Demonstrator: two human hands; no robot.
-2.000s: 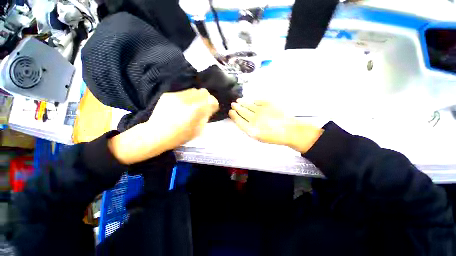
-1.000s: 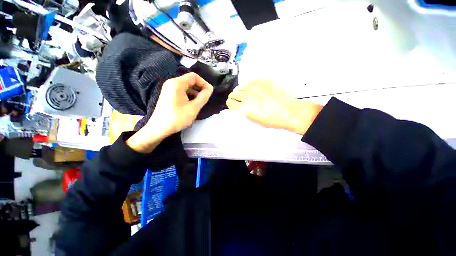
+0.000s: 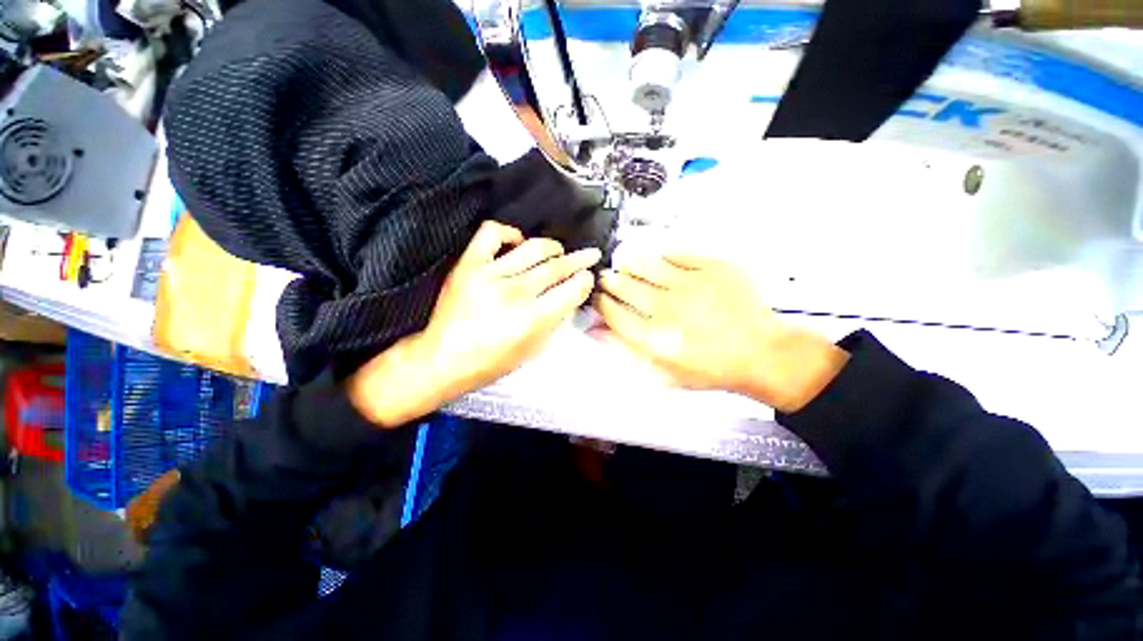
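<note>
A black garment with pinstriped lining (image 3: pixel 326 150) lies bunched left of the needle. Its plain dark edge (image 3: pixel 552 200) runs to the presser foot (image 3: pixel 614 188) of the white sewing machine (image 3: pixel 865 225). My left hand (image 3: pixel 501 313) presses and pinches the garment edge just in front of the foot. My right hand (image 3: pixel 689 313) lies beside it, fingertips on the same edge, nearly touching my left fingertips. The fingertips' exact hold on the cloth is partly hidden.
A wide black strip (image 3: pixel 871 63) hangs over the machine. A yellow-tan board (image 3: pixel 201 301) lies under the garment at left. A grey motor housing (image 3: pixel 69 157) and a small red-yellow tool (image 3: pixel 82 259) are further left. A blue crate (image 3: pixel 163 420) is below the table.
My left hand has moved from a raised, curled pose down to the edge, closer to my right hand. The head view has shifted; the garment still lies left of the needle.
</note>
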